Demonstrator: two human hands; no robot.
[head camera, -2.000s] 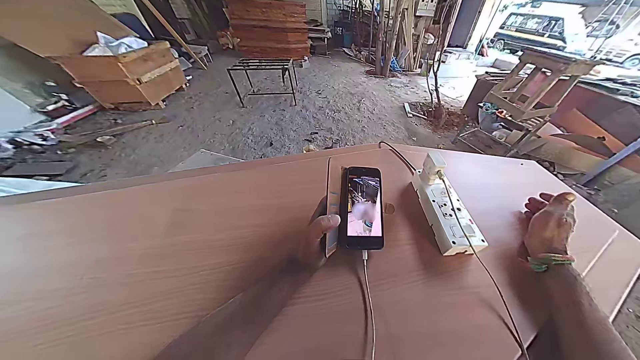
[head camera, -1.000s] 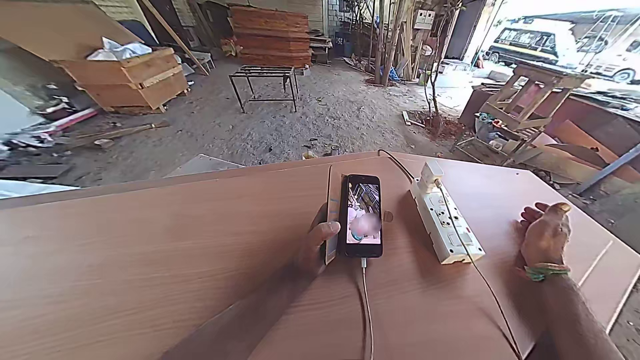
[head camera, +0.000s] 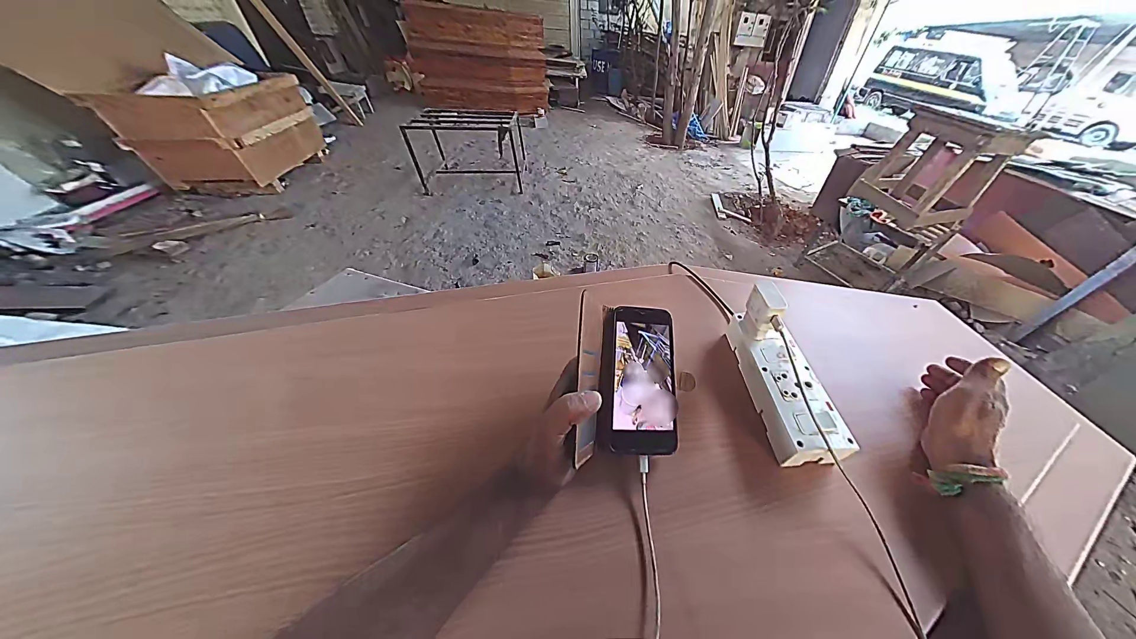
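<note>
My left hand holds the open flap of a flip case around a smartphone, thumb on the flap's inner side. The phone's screen is lit with a picture, partly blurred. A white charging cable runs from its lower end toward me. To the phone's right lies a white power strip with a charger plug in its far end; a thin cable leads from the plug toward me. My right hand rests on its side on the wood-grain board, fingers curled, holding nothing visible. A green band circles that wrist.
Beyond the board's far edge are a metal frame stand, a wooden crate with white plastic on top, and stacked reddish wood. A wooden stool-like frame stands at the right among board offcuts. Vehicles are parked outside.
</note>
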